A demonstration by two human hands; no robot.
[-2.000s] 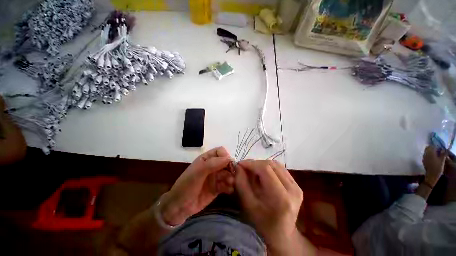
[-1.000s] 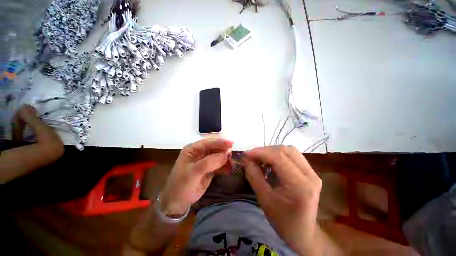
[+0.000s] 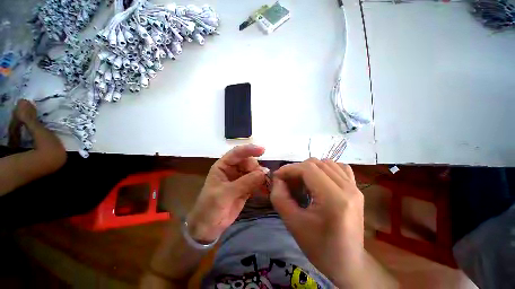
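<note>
My left hand and my right hand meet above the lap, just off the table's front edge. Thin wire leads are pinched between the fingertips of both hands. A tiny white piece shows at my left fingertips; its exact shape is too small to tell. Thin strands fan up behind my right hand over the table edge. A white-grey cable bundle lies near the table seam, beyond my right hand.
A black smartphone lies beyond my left hand. A big heap of cables is at the left. A green and white packet lies farther back. Another person's arm is at the left edge. Red stools stand below the table.
The view has shifted, so table items sit higher in the picture. Both hands stay together at the wires. The left index finger is now lifted a little from the thumb.
</note>
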